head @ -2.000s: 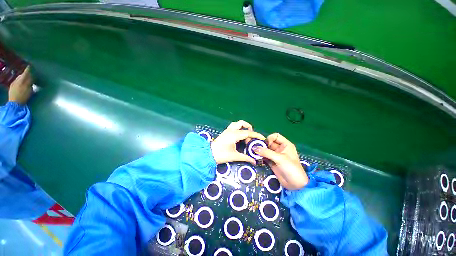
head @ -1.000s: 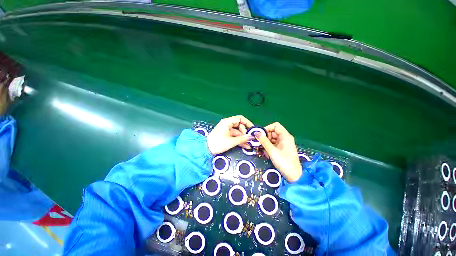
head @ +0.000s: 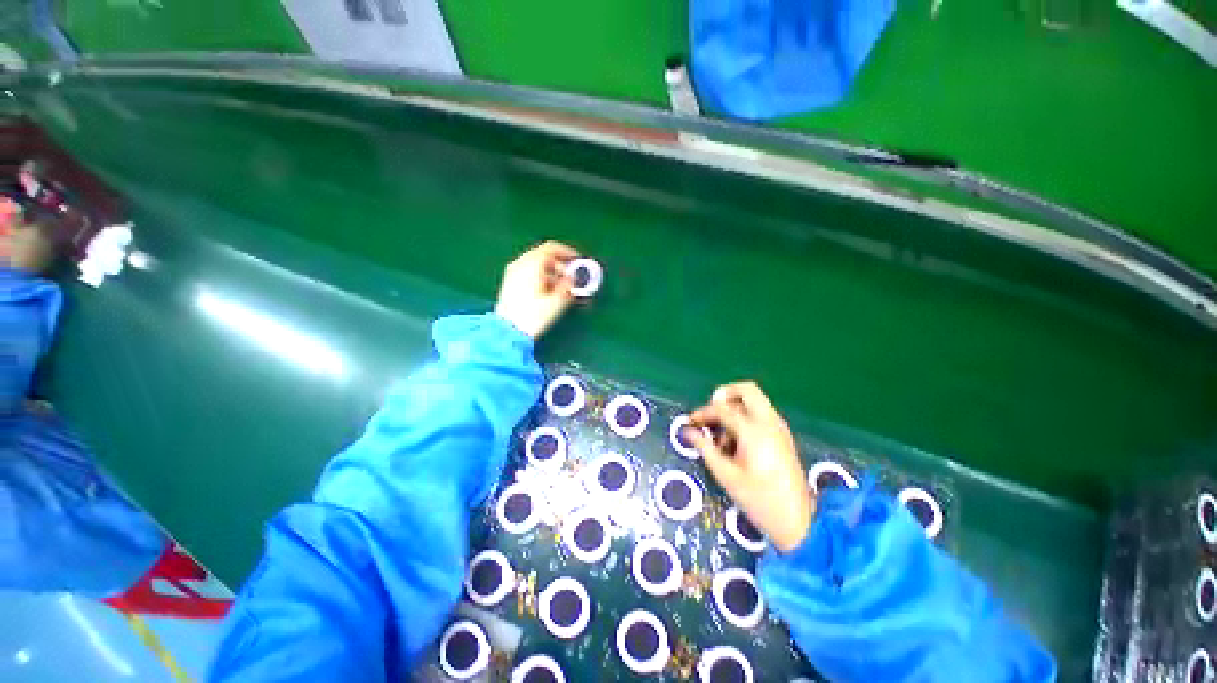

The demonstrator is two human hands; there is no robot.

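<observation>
My left hand (head: 537, 290) is stretched out over the green conveyor belt (head: 441, 200) and holds a round module (head: 583, 278) in its fingertips, white ring and dark centre facing up. My right hand (head: 755, 460) is over the blister tray (head: 607, 567), its fingertips at a module (head: 687, 435) in the top row. Whether the fingers grip that module is not clear. The tray holds rows of white-ringed modules with small gold-brown strips beside them. A faint dark mark shows on the belt just right of the held module.
Stacked blister trays (head: 1158, 580) stand at the right. Another person's blue sleeve (head: 54, 467) and hand are at the left edge, near a white item (head: 107, 254). Behind the belt are a metal rail (head: 801, 150), a small white bottle (head: 681, 88) and blue cloth (head: 787, 54).
My hands have parted. The left moved forward and left over the belt with the module; the right moved back to the tray. The dark ring on the belt had shifted left earlier and is now indistinct.
</observation>
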